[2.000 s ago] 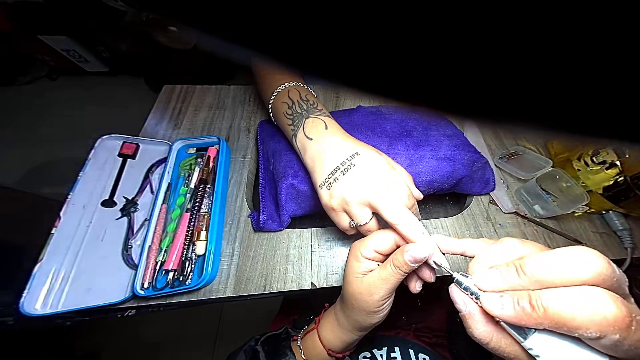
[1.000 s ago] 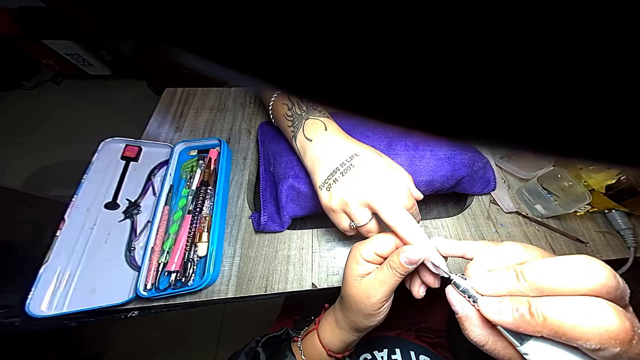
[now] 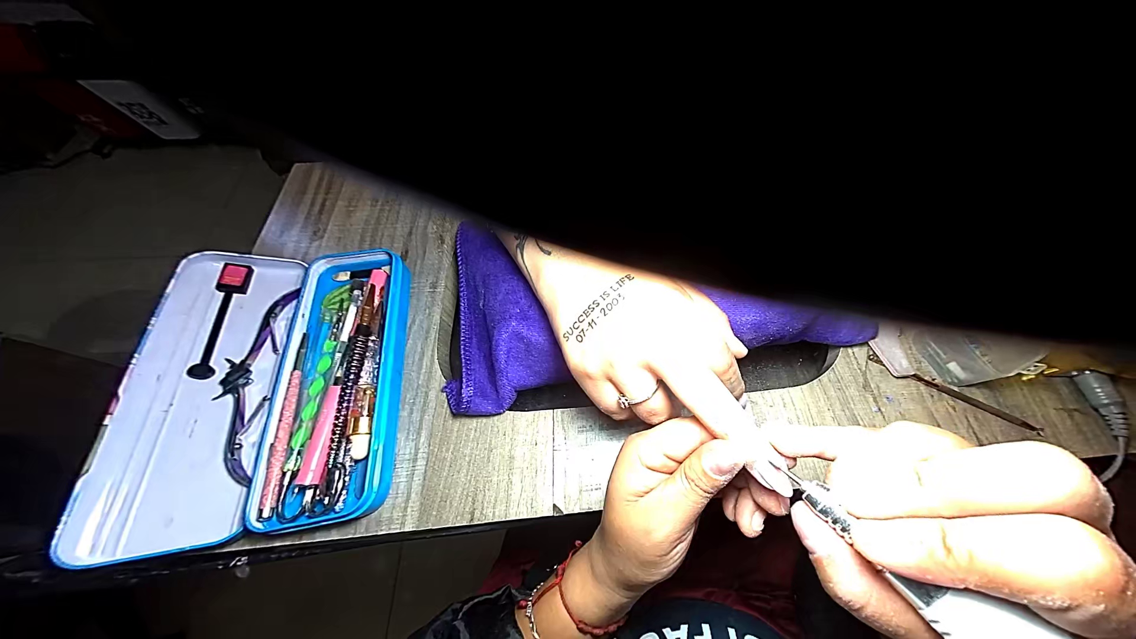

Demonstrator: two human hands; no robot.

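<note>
My left hand, with red and chain bracelets at its wrist, grips a finger of another person's hand near its tip. That hand bears tattoos and a ring and lies over a purple towel. In my right hand is an electric nail drill, held like a pen, its thin bit at the gripped finger's long nail. Whether the bit touches the nail cannot be told.
An open blue tin case with brushes and nail tools stands at the left on the wooden table. Clear plastic boxes, a thin stick and a cable are at the right. A dark shape covers the top.
The dark shape at the top has come lower and now hides the other person's forearm and much of the towel. Both my hands keep nearly the same hold.
</note>
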